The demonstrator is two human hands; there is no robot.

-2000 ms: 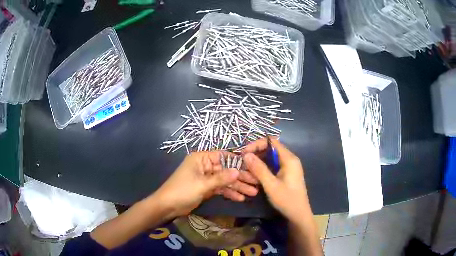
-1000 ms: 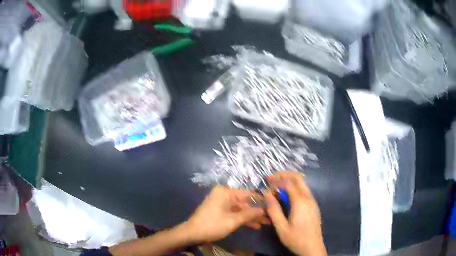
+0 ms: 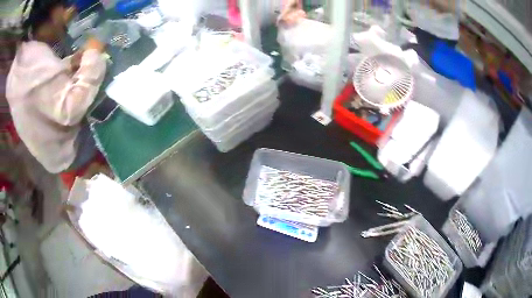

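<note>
Neither of my hands is in the picture. A loose heap of slim silver rods (image 3: 359, 288) is cut off by the bottom edge. The clear main parts box (image 3: 421, 256), well filled with rods, stands behind it at the lower right. The clear scale box (image 3: 297, 185), part filled, stands near the centre on the small white digital scale (image 3: 287, 227), whose blue display is lit. Long silver tweezers(?) (image 3: 388, 229) lie beside a few loose rods left of the main box.
Stacked clear boxes (image 3: 233, 96) stand at the back left by the green-topped table (image 3: 146, 145). Green handles (image 3: 364, 172), a red bin (image 3: 361, 119) and a white fan (image 3: 383, 82) are behind the scale box. A person (image 3: 52, 99) works at far left. A metal post (image 3: 336, 58) rises behind.
The view has swung left and up. My hands, the blue tool and the paper strip have left the picture. The scale box now shows near the centre, and the person and fan have come into view.
</note>
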